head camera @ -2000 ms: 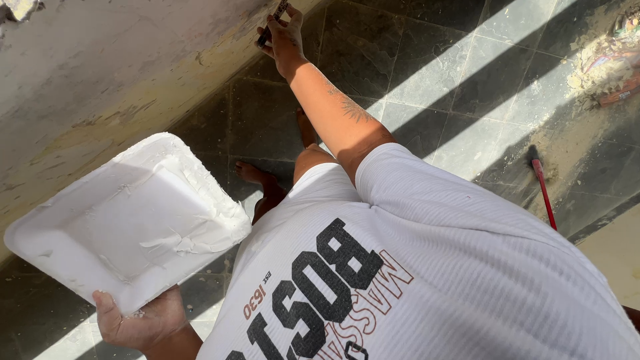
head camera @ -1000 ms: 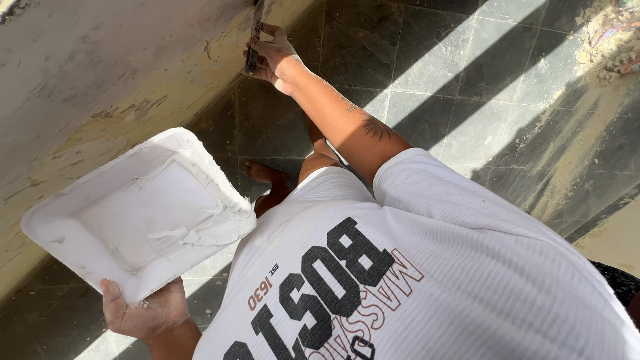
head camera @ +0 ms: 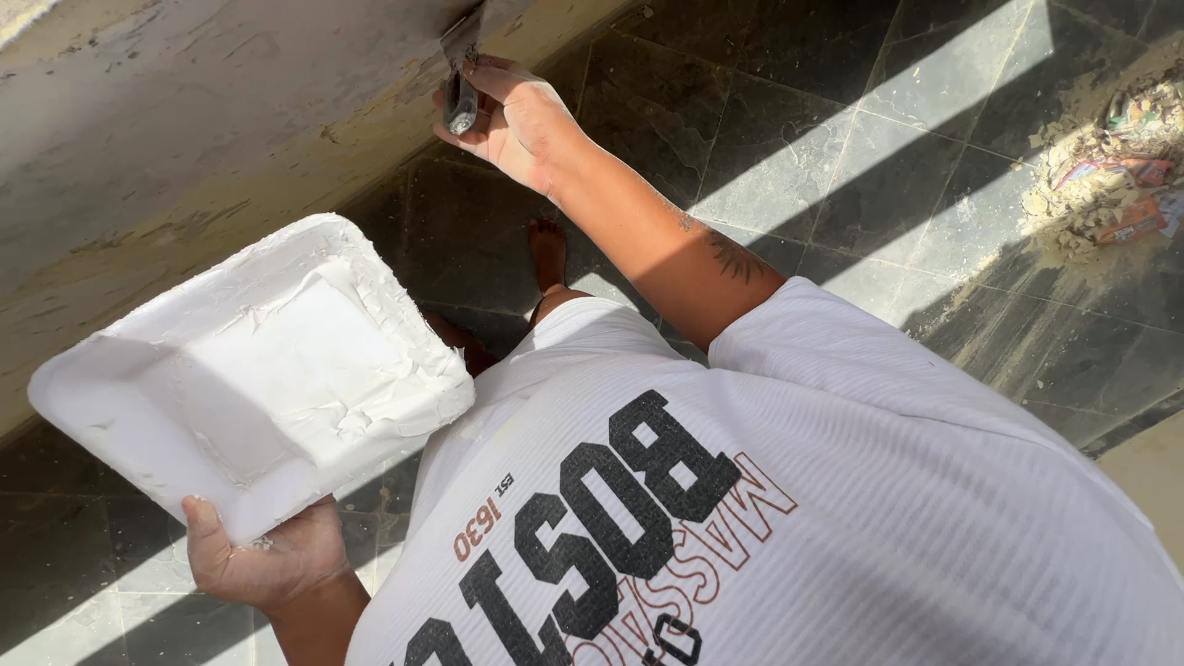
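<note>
My left hand (head camera: 268,555) grips the near edge of a white plastic tray (head camera: 157,444), with the thumb on its rim. White paste (head camera: 388,370), perhaps wall filler, is smeared thickly along the tray's right side and far rim. At the top centre my right hand (head camera: 513,120) is closed around the dark handle of a putty knife (head camera: 460,104). The knife's blade points up against the wall (head camera: 277,102), and its tip is hard to make out. The wall's surface is patchy white and yellowish.
Dark stone floor tiles (head camera: 786,139) spread to the right of the wall, crossed by bands of sunlight. A heap of rubble and crumpled wrappers (head camera: 1110,185) lies on the floor at the right. My bare foot (head camera: 548,250) stands near the wall's base.
The right hand with the tool has shifted a little left and down from where it was two seconds ago. The red-handled thing on the floor at the right has gone out of view.
</note>
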